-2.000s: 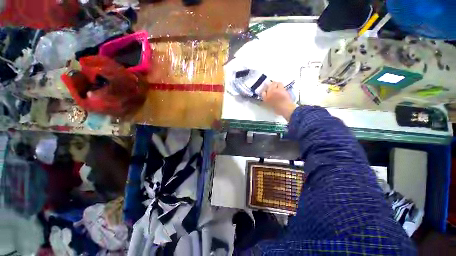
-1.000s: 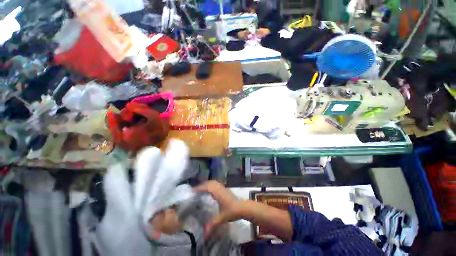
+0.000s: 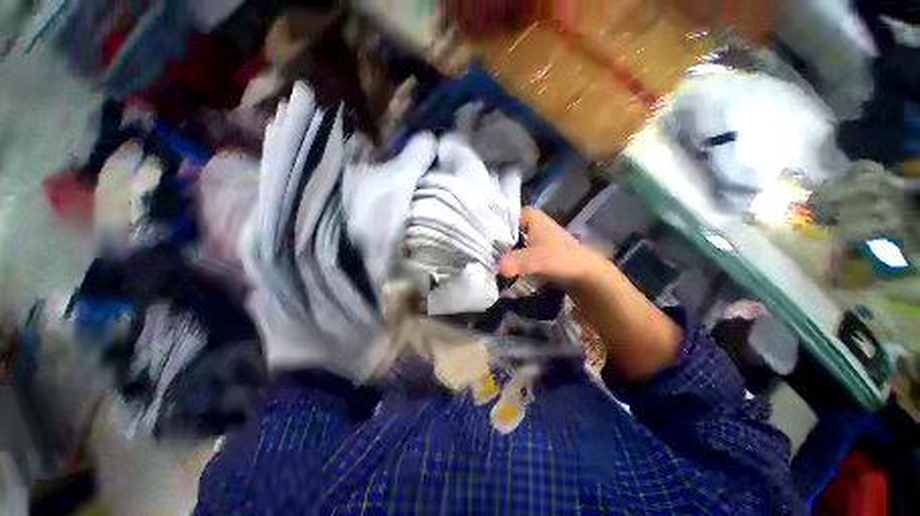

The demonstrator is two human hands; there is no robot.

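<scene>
A large cut-piece bundle (image 3: 313, 222) of grey-white pieces with dark edges fans out in front of my chest, blurred in places. My right hand (image 3: 545, 252) is at the bundle's right side, its fingers and thumb gripping the edge of the folded stack. My left hand is not visible; the left sleeve ends behind the bundle, which hides it. Pale strips with yellow round spots (image 3: 494, 393) hang below the bundle against the blue checked shirt.
The white machine table (image 3: 746, 262) with its green edge runs diagonally at the right, with a pale piece (image 3: 752, 131) on it. Cardboard under clear plastic (image 3: 575, 71) is at the top. Blurred cloth heaps (image 3: 171, 343) lie at the left. A red item (image 3: 857, 484) shows at lower right.
The view has turned and tilted down, so the machine table now slants at the right. The bundle has come closer to my chest. My right hand, earlier on the table piece, now grips the bundle.
</scene>
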